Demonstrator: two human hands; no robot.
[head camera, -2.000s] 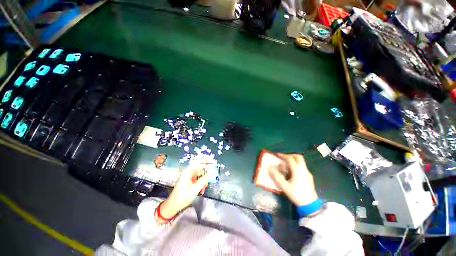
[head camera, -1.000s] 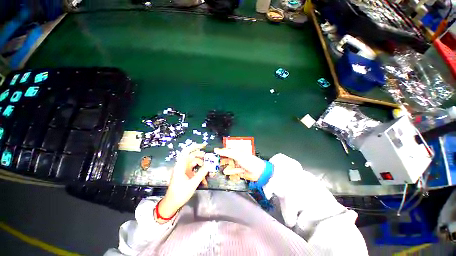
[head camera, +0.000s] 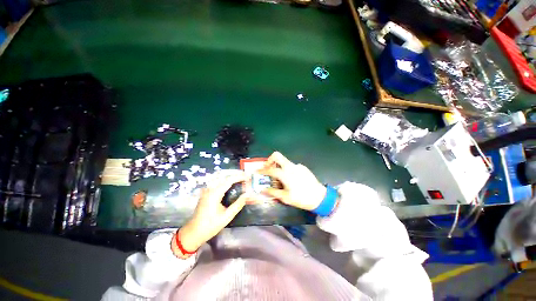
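My left hand (head camera: 213, 206), with a red bracelet, and my right hand (head camera: 297, 187), with a blue wrist strap, meet at the bench's near edge. Between their fingers they hold a small teal-white module (head camera: 258, 183). The orange-red square fixture (head camera: 253, 163) lies partly hidden behind and under the hands. A scattered pile of tiny white pieces (head camera: 161, 156) lies to the left. A heap of small black parts (head camera: 234, 140) lies just beyond the hands. Fine detail of the module is blurred.
The black blister tray (head camera: 53, 153) is at left, near a beige block (head camera: 117, 171) and a brown disc (head camera: 139, 199). A teal module (head camera: 321, 72) lies further back. At right are a plastic bag (head camera: 391, 130), a white device (head camera: 449, 164) and a blue bin (head camera: 405, 69).
My right hand has left the fixture and joined my left hand at the module. The fixture sits further left, close to the white pieces. The view has shifted to the right.
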